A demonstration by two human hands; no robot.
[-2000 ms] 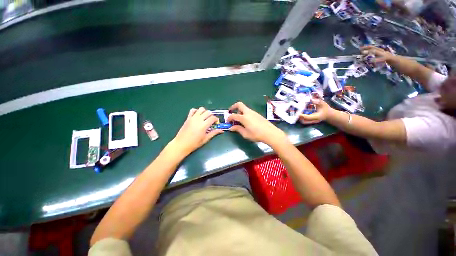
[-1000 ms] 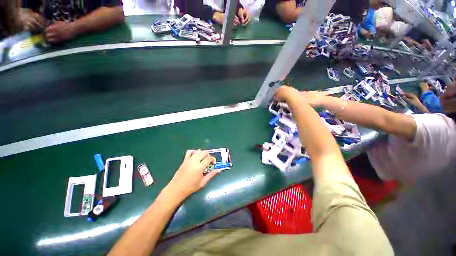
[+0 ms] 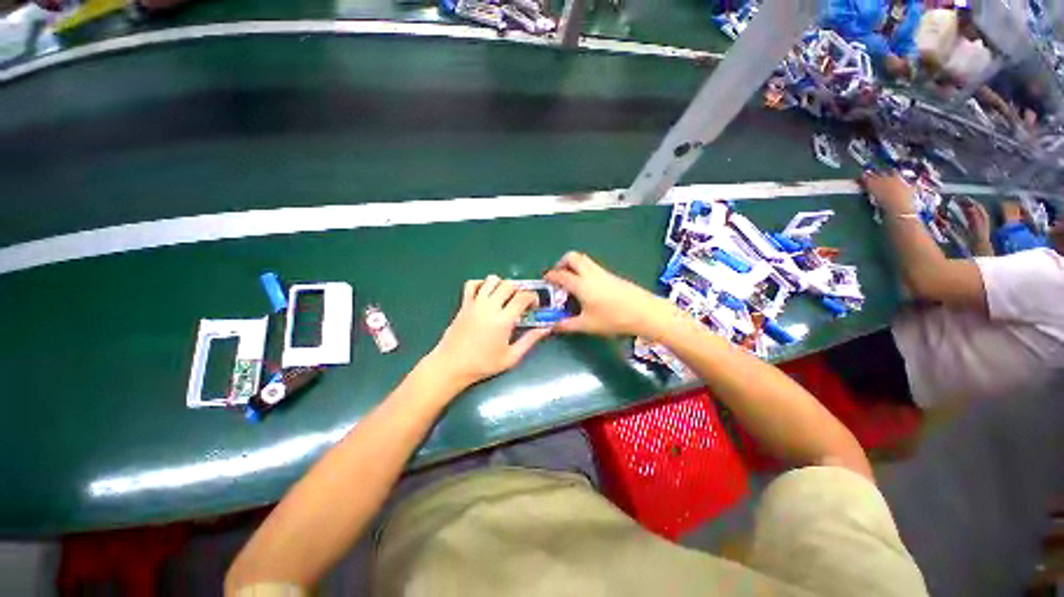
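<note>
A white-framed part-built unit (image 3: 539,292) with a blue cell (image 3: 548,316) along its near edge lies on or just above the green bench in front of me. My left hand (image 3: 488,332) grips its left side, with the fingers over the frame. My right hand (image 3: 589,294) holds its right side at the upper right corner and near the cell. Both hands are bare. The fingers hide parts of the frame and any board under them.
On the green bench (image 3: 420,257) at left lie two white frames (image 3: 319,323), a loose blue cell (image 3: 273,292), a dark part with a round disc (image 3: 274,392) and a narrow pale module (image 3: 380,329). A heap of units (image 3: 747,274), a slanted post (image 3: 712,117) and another person's arm (image 3: 933,262) are at right.
My right hand has come back from beside the post and heap to the unit's right side. My left hand stays on the unit. The other person's arm has moved away from the near heap.
</note>
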